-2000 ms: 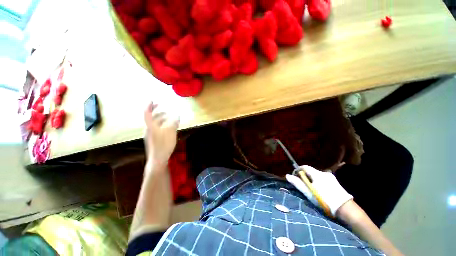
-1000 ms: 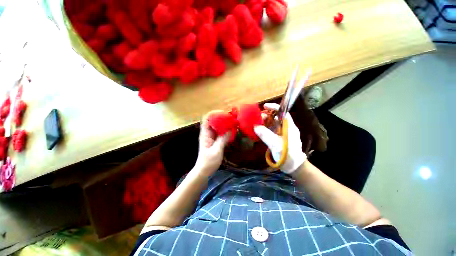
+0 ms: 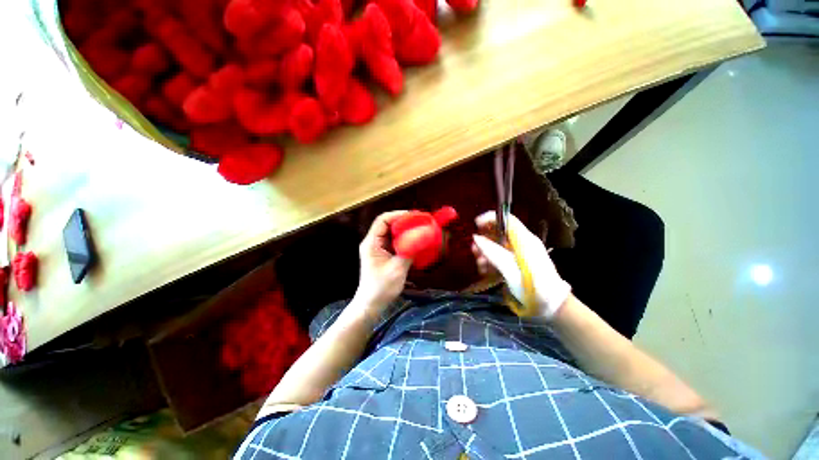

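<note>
A red plush piece (image 3: pixel 418 241) with rounded lobes and a small red tip sits in my bare left hand (image 3: pixel 381 268), over the lap beside the table's near edge. My gloved right hand (image 3: pixel 528 269) holds scissors (image 3: pixel 505 180) with yellow-orange handles. The long blades point away from me and look nearly closed. They are to the right of the plush piece and do not touch it. The white glove hides part of the handles.
A heap of red plush pieces (image 3: pixel 305 72) lies on the wood-grain table (image 3: pixel 575 81) by a yellow-green sack rim. A black smartphone (image 3: pixel 79 245) lies at left. Below are a cardboard box (image 3: pixel 184 386) with red pieces and a dark brown ragged-rimmed container (image 3: pixel 563 211).
My left hand has come from the table edge to the lap with a plush piece. Since a second ago, my right hand has parted from the piece and the scissor blades have closed somewhat.
</note>
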